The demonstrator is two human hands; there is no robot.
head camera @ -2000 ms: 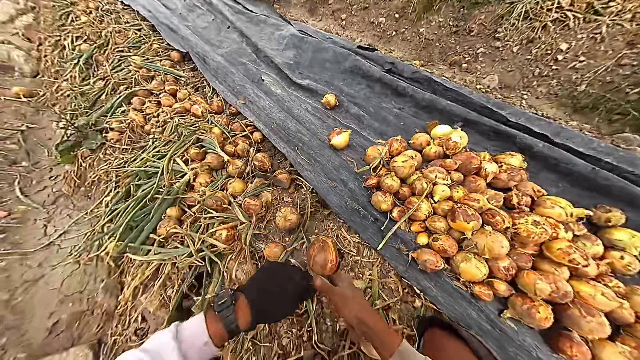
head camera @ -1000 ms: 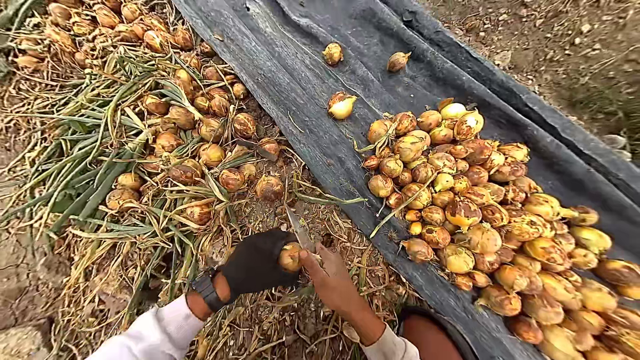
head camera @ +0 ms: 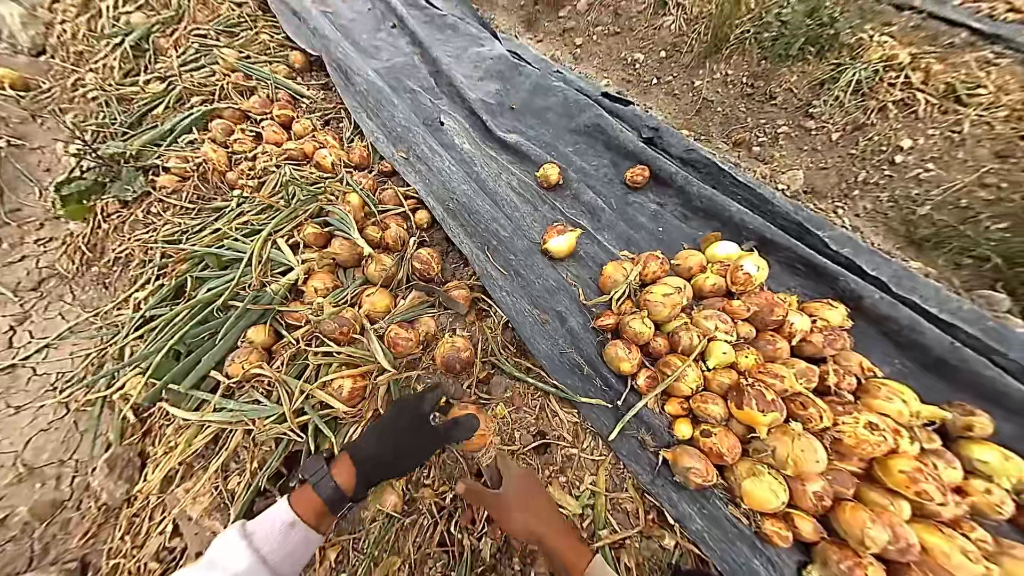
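Observation:
My left hand point(head camera: 404, 440), in a black glove with a dark watch at the wrist, is around an onion point(head camera: 474, 428) low in the centre of the head view. Close to the onion's lower side is my bare right hand point(head camera: 516, 500); a dark bit of something, perhaps the knife, shows between its thumb and finger. Just above lie pulled onions point(head camera: 454, 354) with dry and green leaves point(head camera: 208, 328). A large heap of trimmed onions point(head camera: 756, 404) rests on black sheeting point(head camera: 512, 240) to the right.
Three loose onions, one of them partly peeled point(head camera: 560, 240), lie on the sheeting beyond the heap. Cracked soil point(head camera: 40, 376) borders the leaves at the left. Stony ground point(head camera: 768, 144) with weeds runs along the sheeting's far side.
One second ago my right hand held a knife upright beside an onion in my left hand. A loose onion shows on the far sheeting that the oldest frame lacks.

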